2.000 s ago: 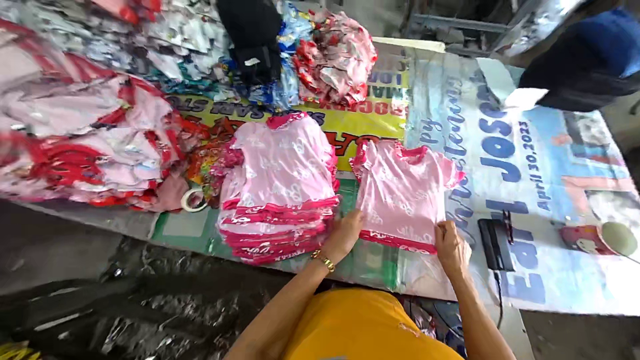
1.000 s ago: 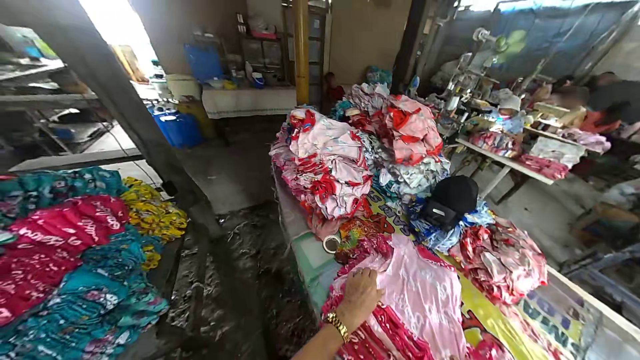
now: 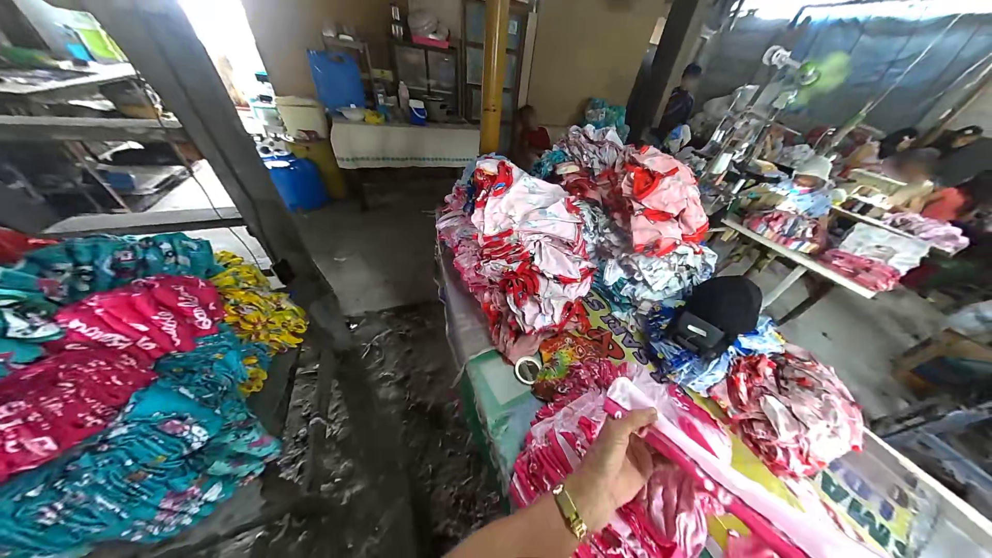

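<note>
My left hand (image 3: 620,459), with a gold-coloured watch (image 3: 570,511) on its wrist, pinches the edge of a light pink garment with a dark pink trim (image 3: 701,473). The garment stretches from my fingers toward the lower right edge of the view. Beneath and beside the hand lies a stack of pink garments (image 3: 542,457) on the covered table. My right hand is outside the view. A white roll of tape (image 3: 528,370) rests near the table's left edge, behind the stack.
Large heaps of pink and red garments (image 3: 535,232) cover the table's far part. A black cap (image 3: 725,306) sits on blue cloth at the right. Teal and pink garments (image 3: 139,349) are piled at the left. People and sewing tables (image 3: 806,256) are at the back right.
The view has swung far to the left since the first frame. My left hand, flat on the stack a second ago, now holds a garment's edge raised. My right hand has left the view.
</note>
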